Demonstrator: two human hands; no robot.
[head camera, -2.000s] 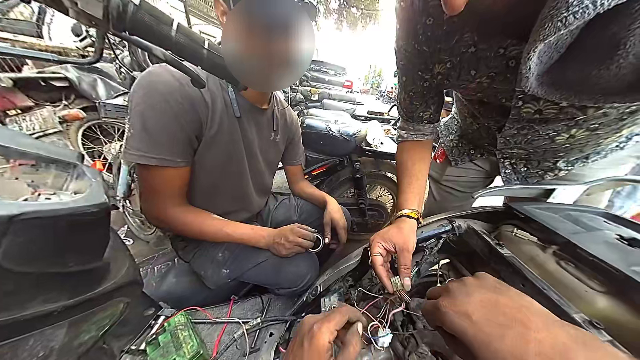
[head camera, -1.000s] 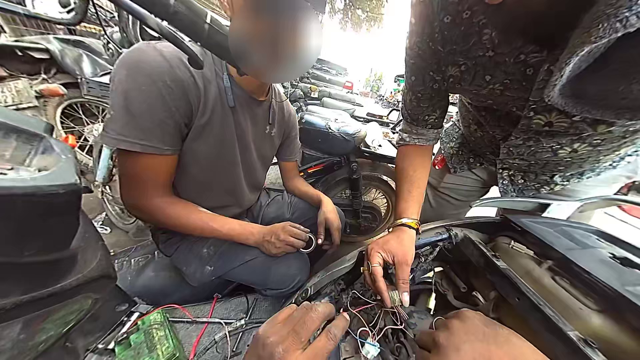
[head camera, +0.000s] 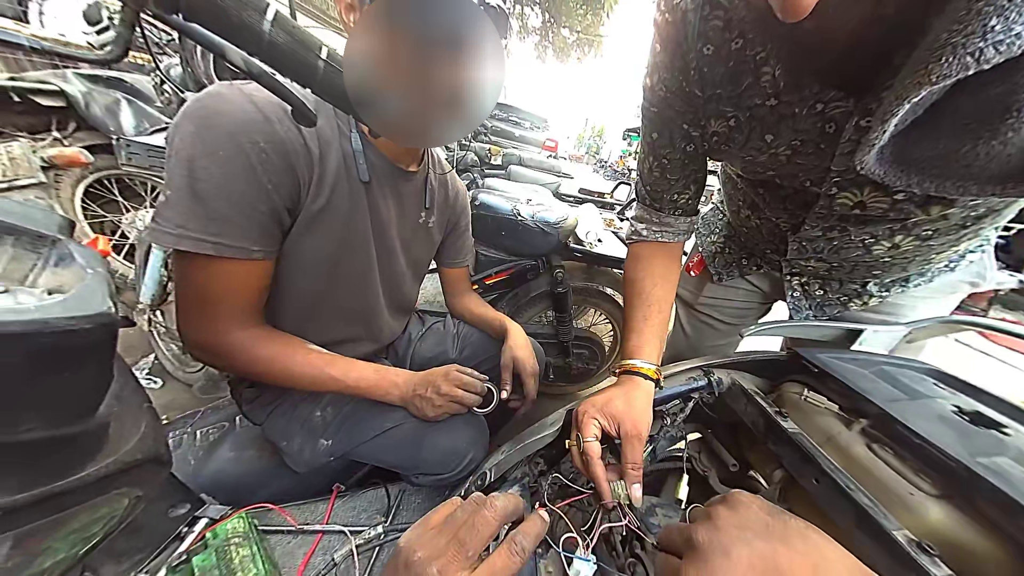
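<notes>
Several thin wires (head camera: 596, 524) in white, red, pink and blue spread through the opened body of a two-wheeler. A white plug connector (head camera: 583, 565) sits low among them. My left hand (head camera: 472, 534) is just left of the wires, fingers bent; whether it pinches anything is hidden. On the right, my right hand (head camera: 744, 536) has its fingertips by the wire ends, and its grip cannot be made out. Between my hands, another person's hand (head camera: 614, 432) with a ring and bangles holds a pale multi-pin connector (head camera: 618, 491) with wires running from it.
A crouching person in a grey shirt (head camera: 352, 240) holds a metal ring (head camera: 486, 398). Another person in a patterned shirt (head camera: 760, 160) leans in from the right. A green translucent case (head camera: 234, 548) and red wires lie at lower left. Parked motorcycles (head camera: 524, 220) stand behind.
Between the first earlier frame and now, my right hand has moved down and away from the other person's fingers. That person's hand still holds the connector.
</notes>
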